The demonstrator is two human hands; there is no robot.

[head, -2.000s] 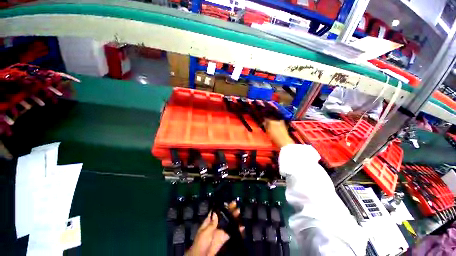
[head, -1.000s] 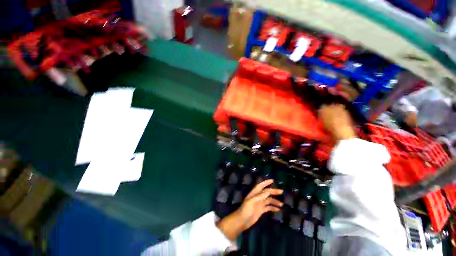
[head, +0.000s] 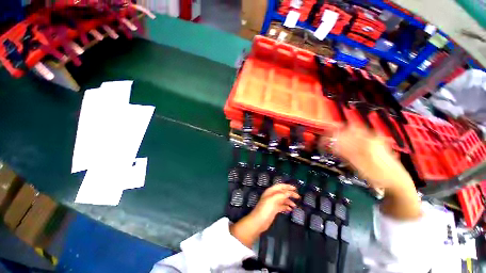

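Observation:
Rows of black strapped pieces (head: 314,205) lie on the green bench at the lower middle. My left hand (head: 272,205) is over them, fingers slightly spread; whether it touches or holds one is unclear. My right hand (head: 365,154) is blurred, at the front right edge of the stacked red-orange trays (head: 282,90). I cannot tell if it holds anything. More black straps (head: 359,90) lie across the right part of the top tray. Other black pieces with metal buckles hang at the stack's front edge.
White paper sheets (head: 109,133) lie on the bench at left. A red tray of maroon-strapped pieces (head: 80,32) is at the far left. More red trays (head: 442,144) stand at right by a metal post. Blue racks and part of a person in white are behind.
Since two seconds ago the view has swung left and down. My left hand no longer shows the black strap it held. My right hand has come back from the top tray toward its front edge.

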